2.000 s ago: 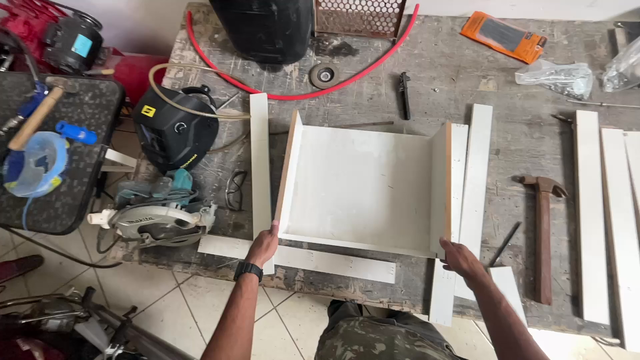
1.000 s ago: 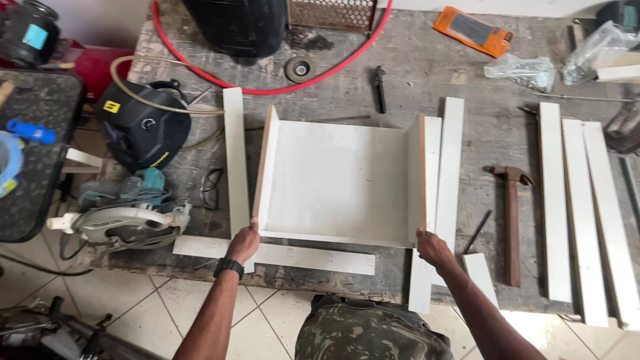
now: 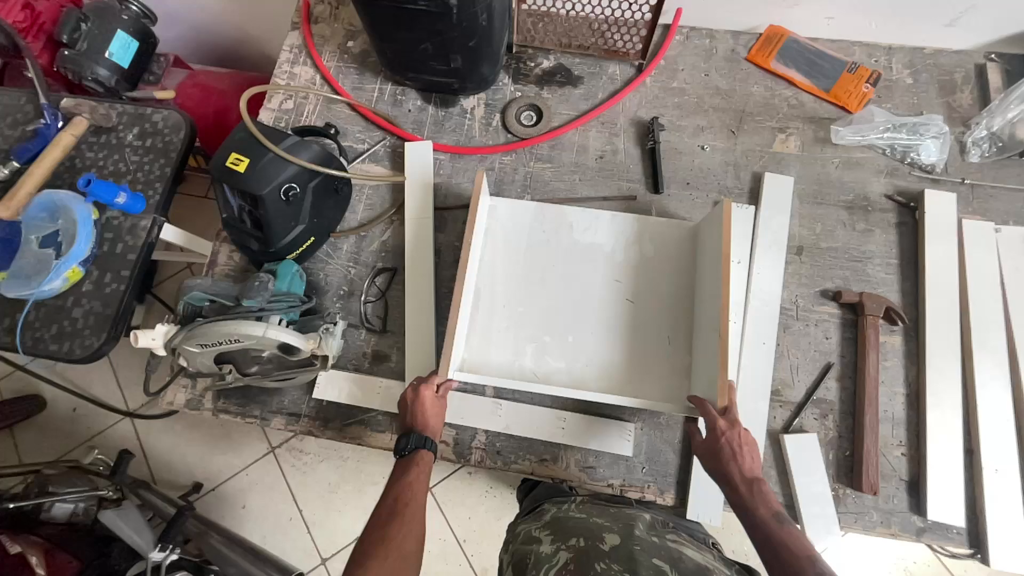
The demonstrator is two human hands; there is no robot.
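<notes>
A white board assembly (image 3: 580, 300), a flat panel with raised left and right sides and a low front edge, lies on the workbench. My left hand (image 3: 424, 406) grips its near left corner, fingers on the end of the left side. At the near right corner, my right hand (image 3: 726, 440) holds the end of the right side. White strips flank the assembly: one on the left (image 3: 419, 256), one on the right (image 3: 764, 296), with another partly hidden beside it. A further strip (image 3: 520, 418) with small holes runs along the near side, partly behind my left hand.
To the left are a Makita circular saw (image 3: 248, 348), safety glasses (image 3: 376, 299) and a welding helmet (image 3: 280, 192). A claw hammer (image 3: 868, 388) and more white boards (image 3: 944, 360) lie right. A red hose (image 3: 480, 149) curves behind, near a black container (image 3: 436, 40).
The view has shifted a little between frames. Both hands stay at the near corners of the assembly, with no plain change in their hold.
</notes>
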